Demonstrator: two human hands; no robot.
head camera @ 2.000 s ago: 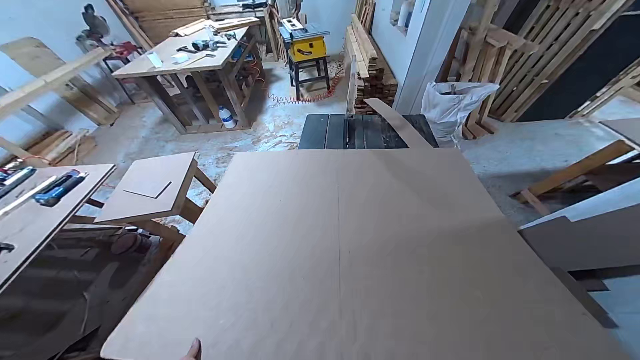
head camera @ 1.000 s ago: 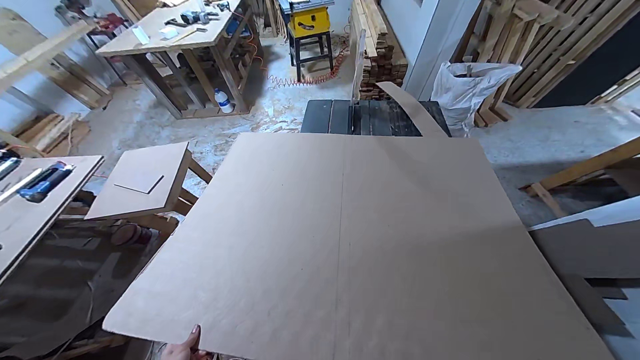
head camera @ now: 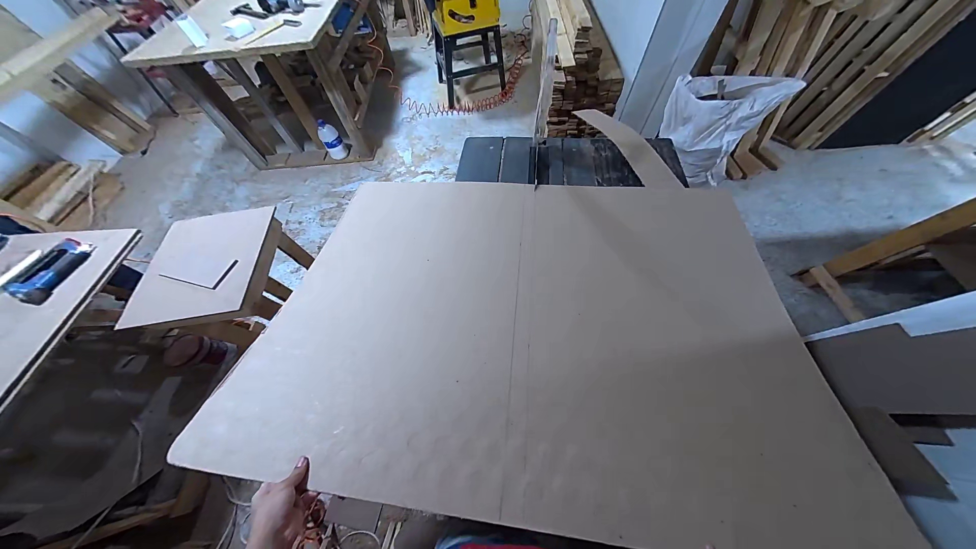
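Note:
A large brown fiberboard or cardboard sheet [head camera: 488, 343] lies flat before me, with a faint pencil-like line running lengthwise near its middle. My left hand [head camera: 286, 507] grips its near edge toward the left corner, thumb on top and the other fingers below. Of my right hand, at most a tiny bit of fingertip [head camera: 711, 546] shows at the bottom edge; its hold is hidden. The sheet's far edge meets a dark slatted surface [head camera: 587, 160], where a thin upright strip stands near the line. A curved brown offcut [head camera: 629, 141] lies on those slats.
To the left stand a small wooden table [head camera: 206, 267] with a board piece on it and a bench [head camera: 76, 305] with blue tools. Farther back are a workbench [head camera: 229, 38], a yellow machine [head camera: 467, 14] on a stand and stacked lumber [head camera: 583, 84]. A white sack [head camera: 717, 114] stands right.
My left hand shows more fully at the sheet's near edge, where only a thumb showed at first. The view has tilted downward. The sheet's far edge reaches a little farther over the dark slats.

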